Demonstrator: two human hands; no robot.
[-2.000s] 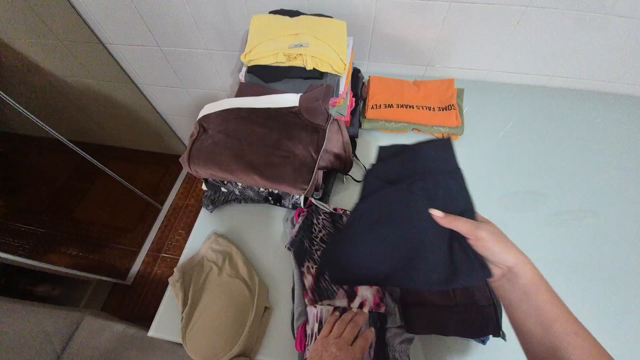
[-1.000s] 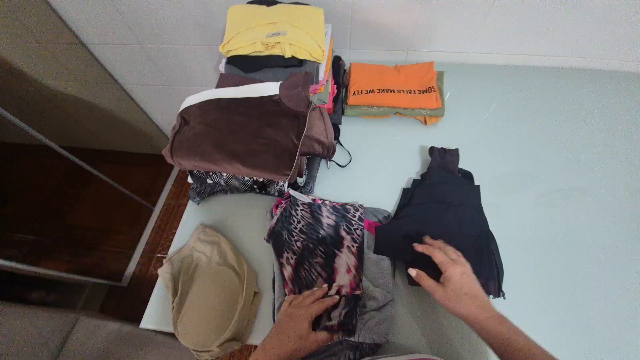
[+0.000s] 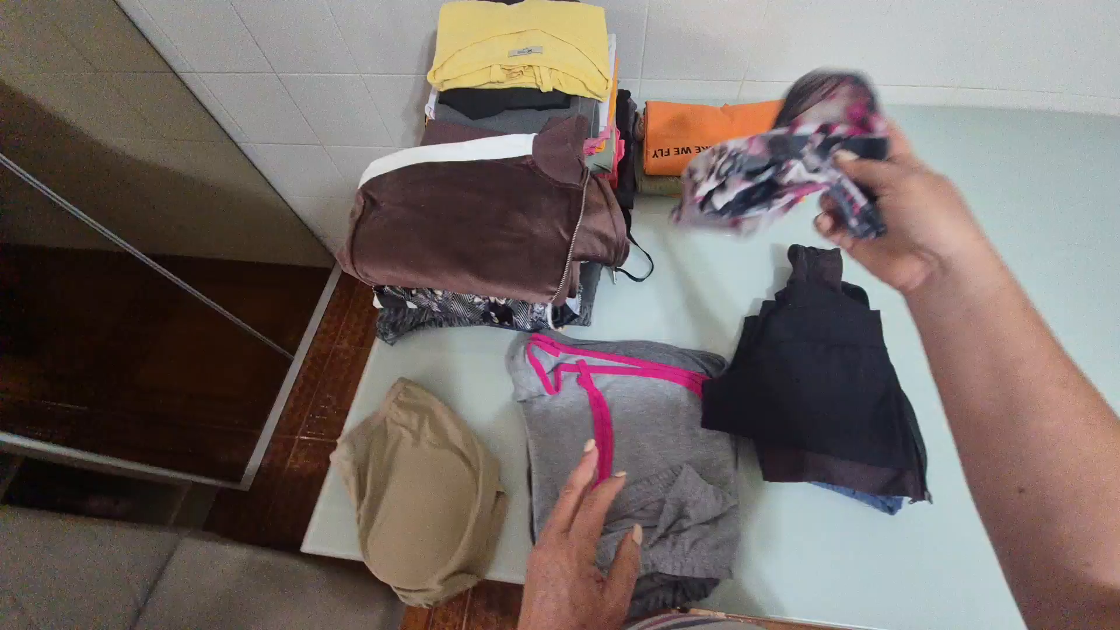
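Note:
My right hand (image 3: 892,201) grips a patterned garment (image 3: 761,179) in pink, black and white, raised over the table and blurred by motion. My left hand (image 3: 582,547), fingers spread, is at the lower part of a folded grey garment with pink trim (image 3: 639,437); whether it touches the cloth I cannot tell. Right of the grey garment lies a stack of folded dark clothes (image 3: 814,385), a bit of blue cloth showing beneath. A beige moulded-cup bra (image 3: 420,499) rests at the table's left edge.
A brown zip garment with a white stripe (image 3: 472,219) tops one pile. Behind it stands a pile with a yellow top (image 3: 521,44). Folded orange cloth (image 3: 700,131) with printed lettering lies near the tiled wall (image 3: 367,52). The glass-like tabletop (image 3: 840,551) ends at the lower left.
The patterned garment lay on the grey one a second ago; my right hand has lifted it up and to the right. Earlier that hand put the black garment down on the right.

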